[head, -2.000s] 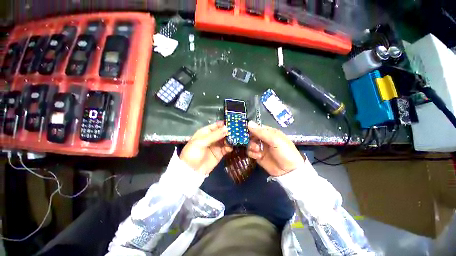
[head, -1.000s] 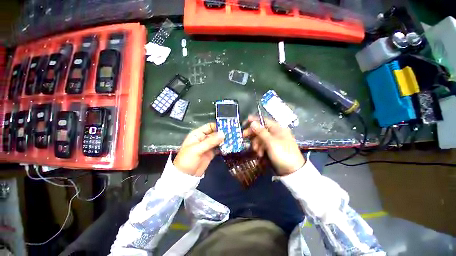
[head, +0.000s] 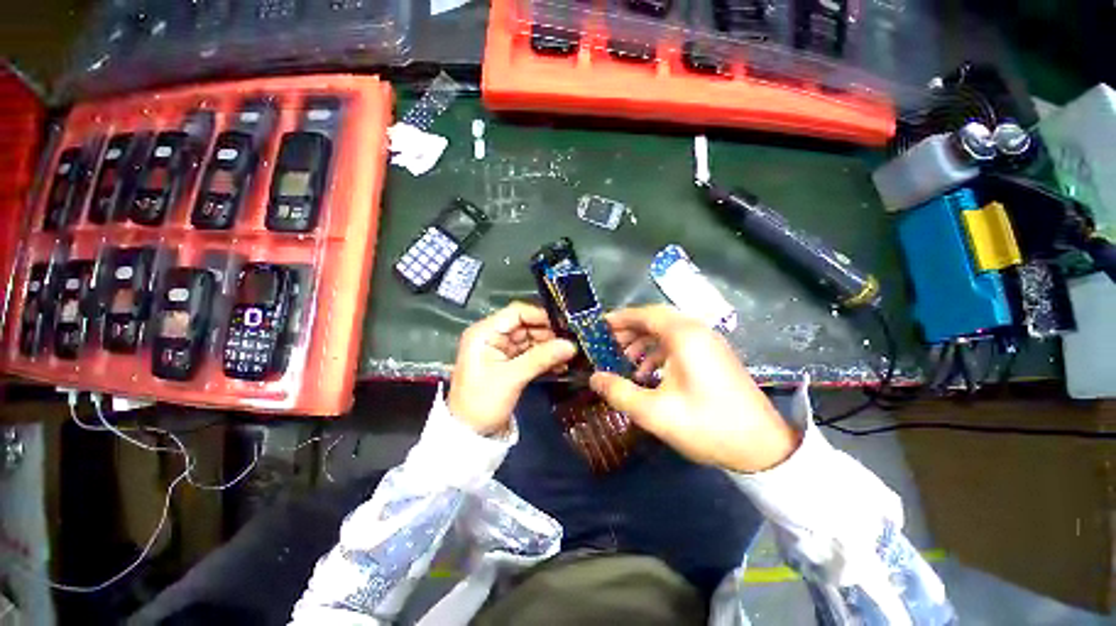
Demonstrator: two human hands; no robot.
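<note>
A blue phone circuit board with a small dark screen sits partly over a black housing, tilted, above the bench's front edge. My left hand grips its left side with thumb and fingers. My right hand grips its lower right side, and the fingers hide the lower end. A black front housing with pale keys lies on the mat to the left, with a small key sheet beside it. A second board, blue and white, lies to the right. A small clear-grey rectangle lies behind.
A red-orange tray of black phones stands at the left, another at the back. A black cylindrical tool with a yellow band and cord lies right, near a blue block and a pale bottle. White scrap lies back left.
The board has tilted, and a black housing now shows under it. My right hand has closed around the lower right side. The thin tool seen near my right fingers no longer shows.
</note>
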